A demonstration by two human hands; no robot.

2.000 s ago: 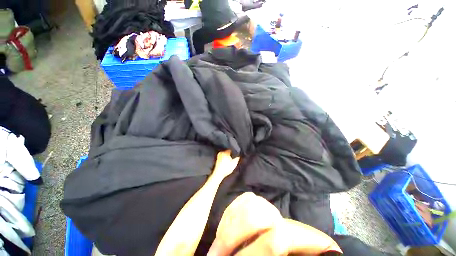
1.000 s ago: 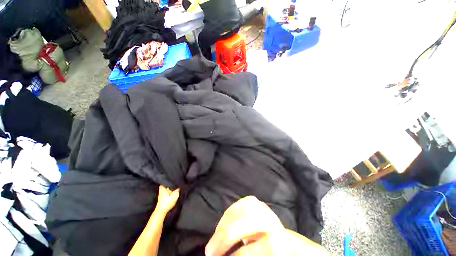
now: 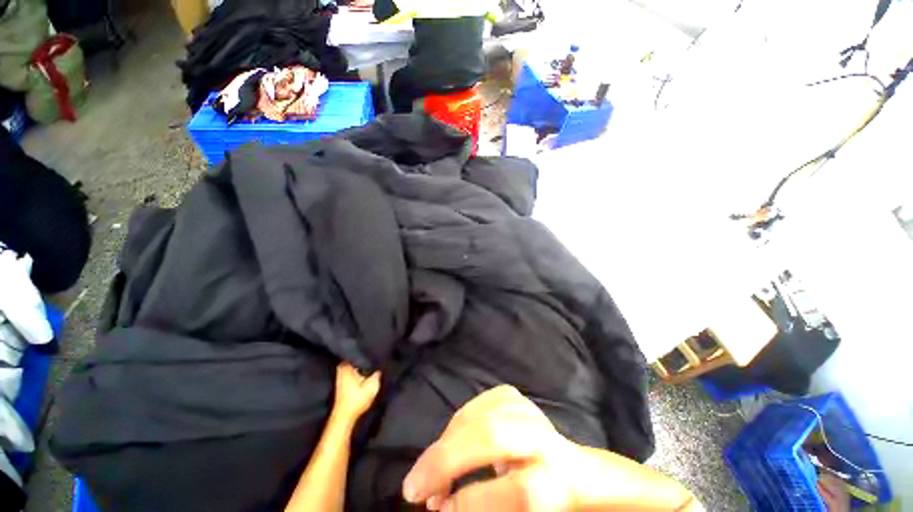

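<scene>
A large heap of dark charcoal cloth (image 3: pixel 501 330) fills the middle of the view, bunched and folded. My left hand (image 3: pixel 357 390) is closed on a fold of this cloth near the heap's centre. My right hand (image 3: pixel 491 450) is large and close to the camera at the bottom centre, above the cloth, with its fingers curled. Whether it pinches anything cannot be seen.
Behind the heap are a blue crate (image 3: pixel 345 103) with patterned cloth on it, a red stool (image 3: pixel 457 108) under a seated person in black, and another blue crate (image 3: pixel 571 122). A blue crate (image 3: pixel 776 450) stands at the lower right. White pieces (image 3: pixel 20 310) lie at the left edge.
Since the first frame the cloth and my left hand have shifted left and down in view. Over the last second the view has moved, and my right hand shows larger with its fingers curled.
</scene>
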